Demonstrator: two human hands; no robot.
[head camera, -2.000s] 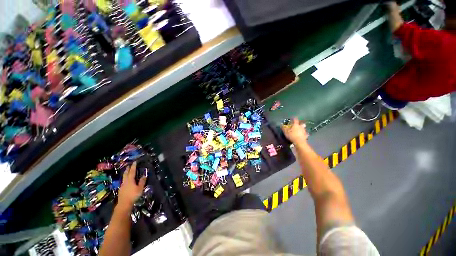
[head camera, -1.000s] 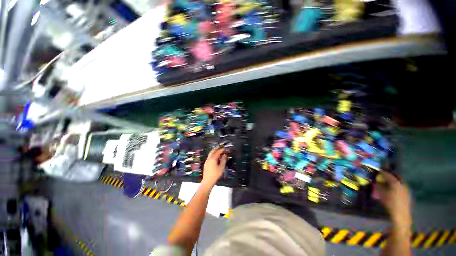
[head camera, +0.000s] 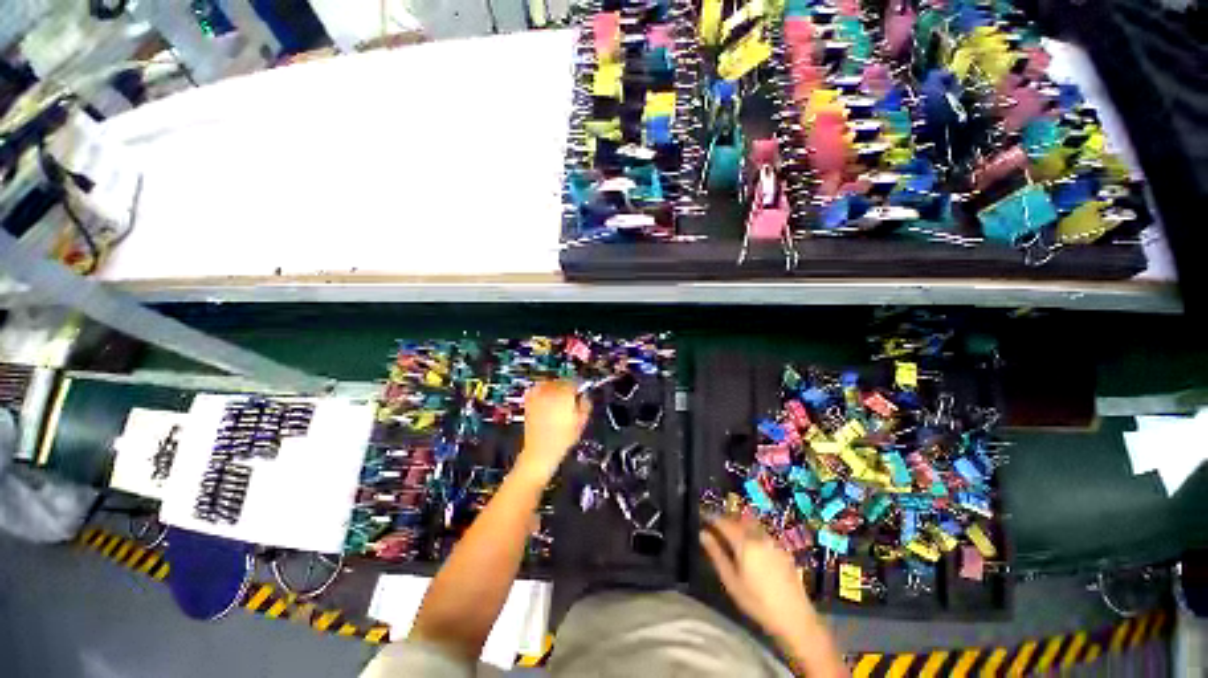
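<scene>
My left hand (head camera: 554, 421) is over the left black tray (head camera: 576, 536), its fingertips at the clipped assemblies; silver wire shows beside them, but I cannot tell if the hand holds anything. Clipped assemblies (head camera: 404, 497) stand in dense rows on the tray's left and back. Unclipped black parts (head camera: 645, 517) lie on its right side. My right hand (head camera: 753, 563) is at the front left of the right black tray (head camera: 722, 384), fingers slightly spread, with nothing visible in them. A heap of coloured binder clips (head camera: 861, 464) fills much of that tray.
A white shelf (head camera: 358, 159) runs above, with a full tray of larger binder clips (head camera: 828, 146). Small dark parts (head camera: 245, 450) stand in rows on white sheets at left. A brown block (head camera: 1047, 397) and white paper (head camera: 1172, 448) are at right. A blue stool (head camera: 208, 572) is below left.
The view has swung left and levelled. My right hand has moved from the clip tray's right side to its front left edge. My left hand has moved to the assemblies at the back of its tray.
</scene>
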